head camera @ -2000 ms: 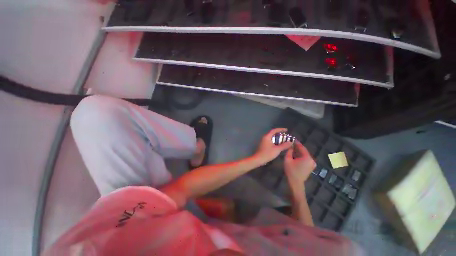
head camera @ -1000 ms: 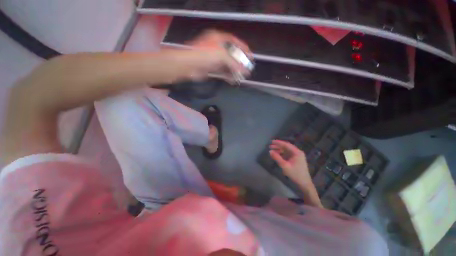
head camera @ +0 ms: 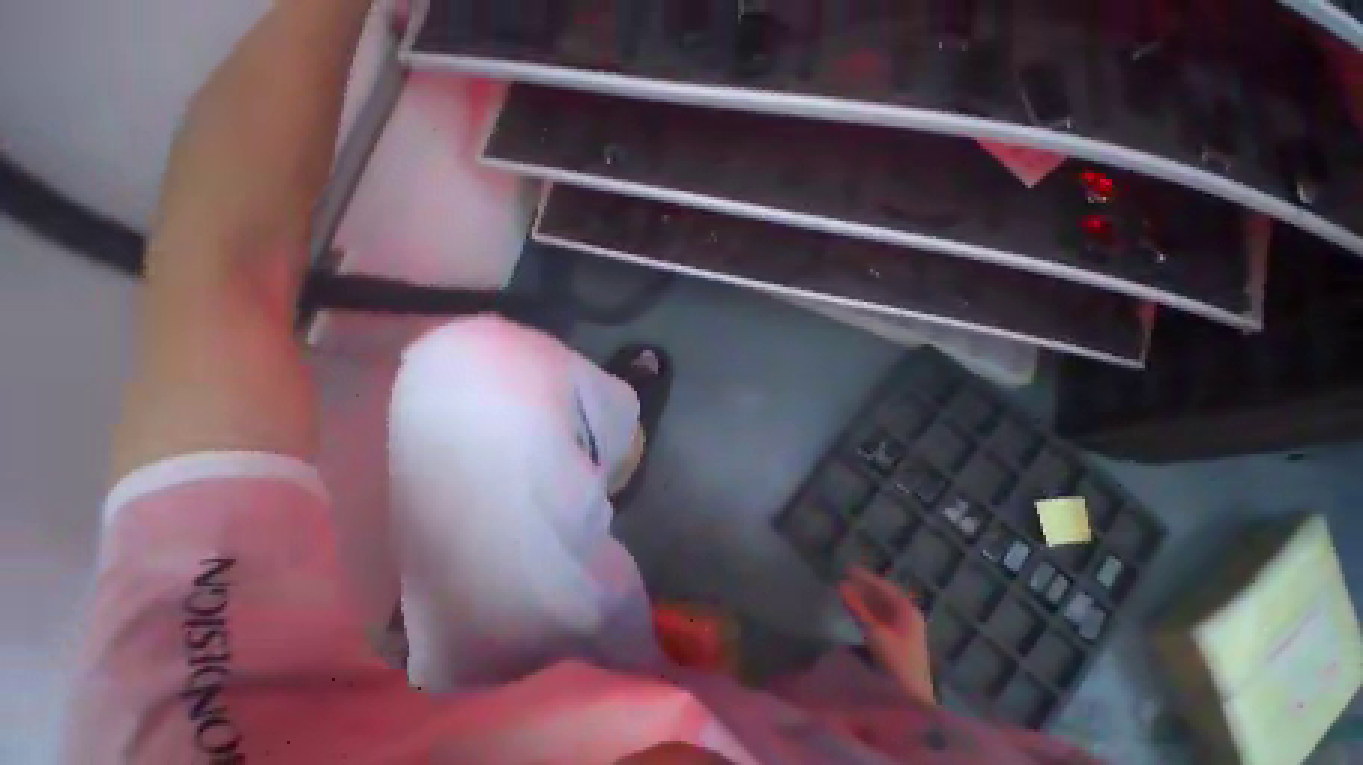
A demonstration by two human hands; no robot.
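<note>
My left hand is out of the picture; its bare forearm runs up past the top left edge. My right hand (head camera: 888, 613) is low, over the near left edge of the dark compartment tray (head camera: 930, 575). It is small and blurred, its fingers look loosely apart, and nothing shows in it. The tray lies on the floor. Several small electronic devices (head camera: 1088, 614) with grey or silvery faces sit in its pockets, mostly on the right side. A pale yellow sticky note (head camera: 1064, 520) lies on the tray.
Tiered rack shelves (head camera: 897, 211) with white front edges span the top, with red lights (head camera: 1099, 186) and a red tag (head camera: 1025, 160). A pale box (head camera: 1286, 643) stands right of the tray. A black cable (head camera: 404, 293) crosses the pale left panel.
Both hands were together over the tray, my left holding a shiny device. My left hand then swept left and up, out of view. My right hand has drawn back lower towards my body.
</note>
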